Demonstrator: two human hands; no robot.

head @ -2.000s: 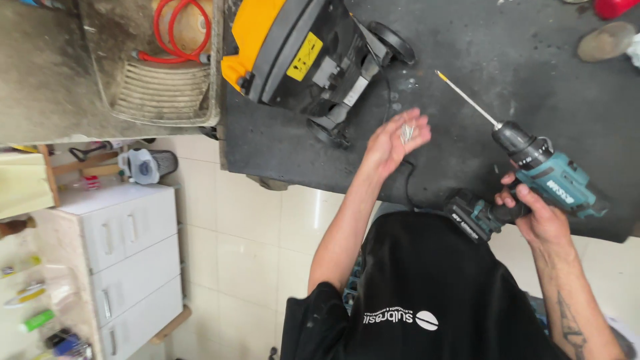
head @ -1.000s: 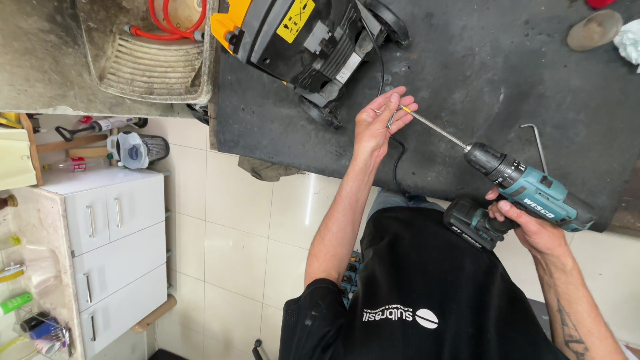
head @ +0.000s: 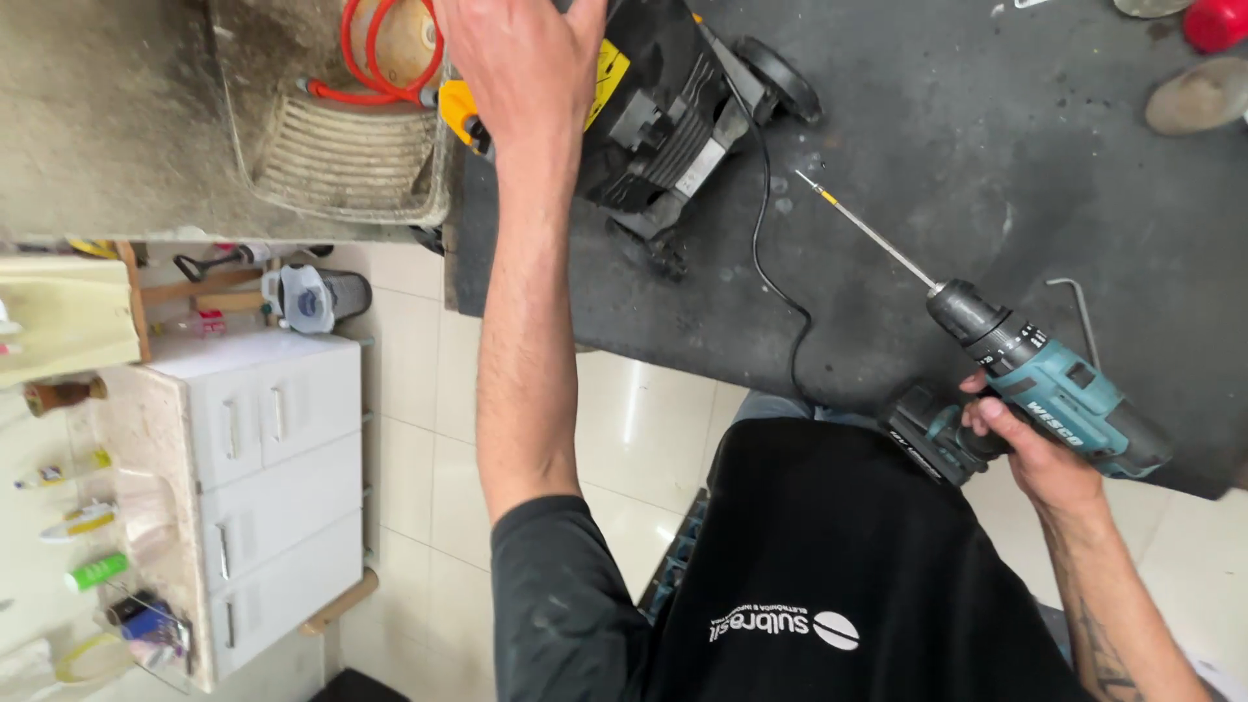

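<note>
My right hand [head: 1038,453] grips the handle of a teal and black Wesco cordless drill [head: 1058,390]. A long driver bit [head: 877,239] with a yellow band points up and left from its chuck, and a small screw-like piece seems to sit at the tip. Stretched forward, my left hand [head: 531,68] lies over the yellow and black wheeled machine [head: 653,127], which rests on its side on the dark workbench. Its fingertips are cut off by the top of the view, so whether they hold anything is hidden.
A black cable [head: 765,244] runs from the machine to the bench's near edge. A hex key [head: 1080,317] lies beyond the drill. A basin [head: 341,166] with a red hose [head: 370,96] is at the upper left. Bottle-like items and a red object [head: 1214,24] stand upper right.
My left hand has moved from beside the bit tip, up and left over the machine. Two seconds ago it held small metal pieces in its palm. The drill stays in my right hand.
</note>
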